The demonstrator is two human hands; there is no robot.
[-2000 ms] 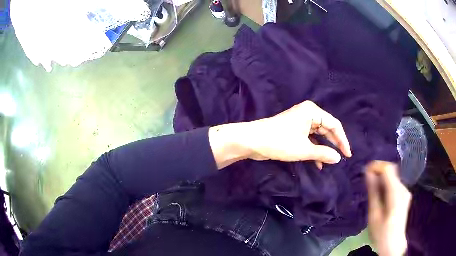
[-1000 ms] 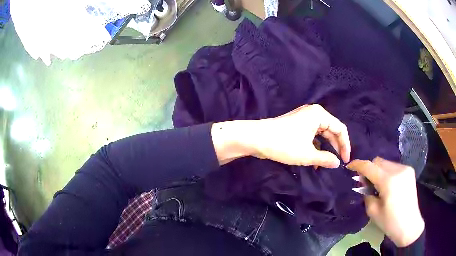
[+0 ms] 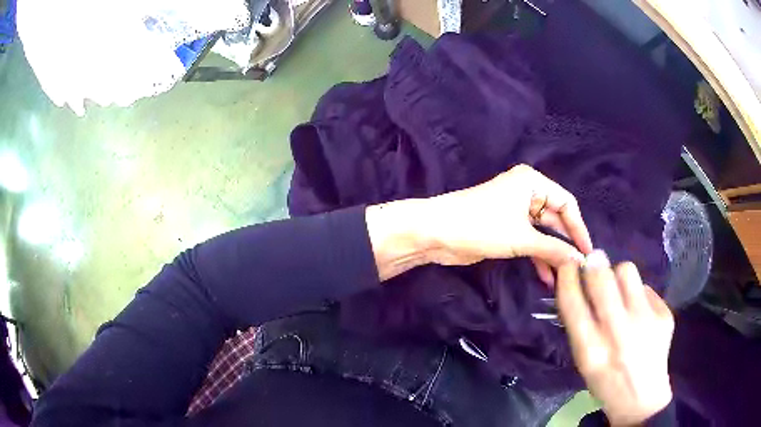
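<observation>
A dark purple garment (image 3: 467,125) with openwork bands lies heaped on my lap. My left hand (image 3: 521,225) reaches across it, thumb and fingers pinching a fold of the cloth. My right hand (image 3: 613,321) meets it, fingertips touching the left fingertips at the same spot. The pale tips of thread snips (image 3: 546,315) stick out to the left from under my right hand; the rest of the tool is hidden. No needle or thread can be made out. A small white label (image 3: 472,349) shows near the garment's lower edge.
A curved pale table edge (image 3: 709,62) runs along the upper right. A clear round bin (image 3: 688,246) stands below it at the right. A white lace-edged garment (image 3: 108,50) hangs at upper left beside a cart (image 3: 242,71). Green floor (image 3: 192,158) lies at left.
My right hand was blurred and apart two seconds ago, then came to the left fingertips. Since one second ago it has shifted left, its fingers now more upright, and the snips tips moved left with it.
</observation>
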